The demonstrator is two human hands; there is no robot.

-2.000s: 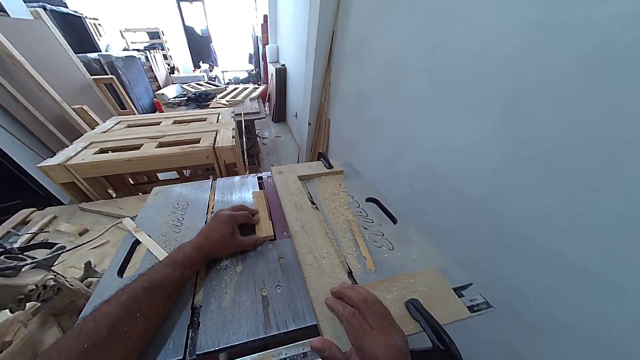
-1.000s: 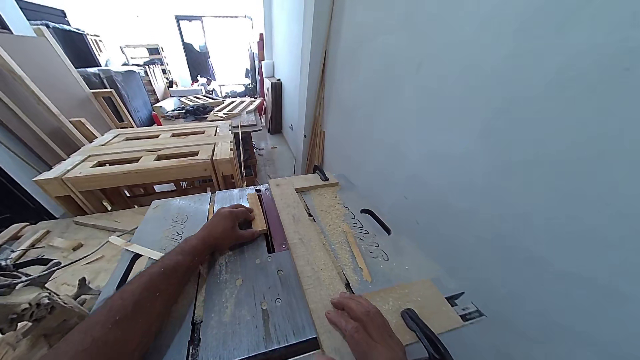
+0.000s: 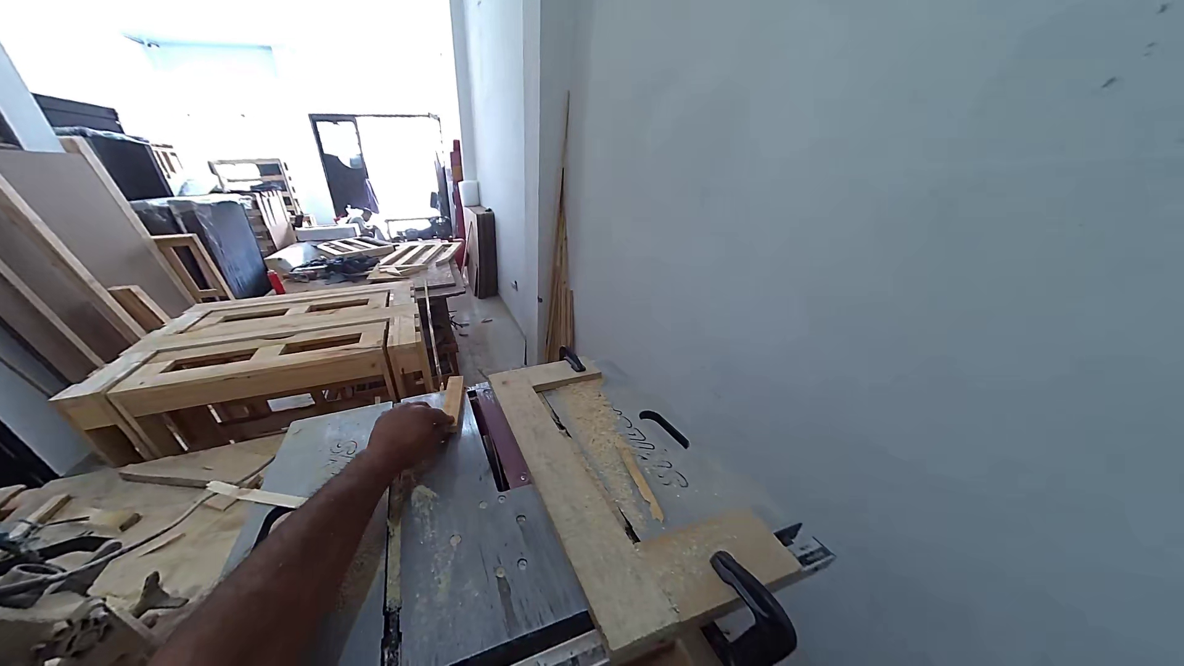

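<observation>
My left hand (image 3: 412,435) grips a small wooden block (image 3: 453,403) at the far part of a table saw's metal top (image 3: 481,555), left of the slot in its dark red insert (image 3: 502,439). A wooden fence board (image 3: 564,490) runs along the right side of the slot, with a crosspiece at each end. A black clamp handle (image 3: 758,606) is at its near end, and a smaller black clamp (image 3: 572,359) at its far end. Sawdust and a thin wood offcut (image 3: 642,483) lie right of the fence. My right hand is out of view.
A pale wall (image 3: 832,231) rises close on the right. Wooden frames (image 3: 250,361) stand beyond the saw. Wood scraps and a cable (image 3: 148,536) lie at the left. Thin strips (image 3: 561,305) lean in the wall corner.
My left hand has moved the block forward, away from beside the slot's middle. My right hand, on the near end of the fence before, has left the view.
</observation>
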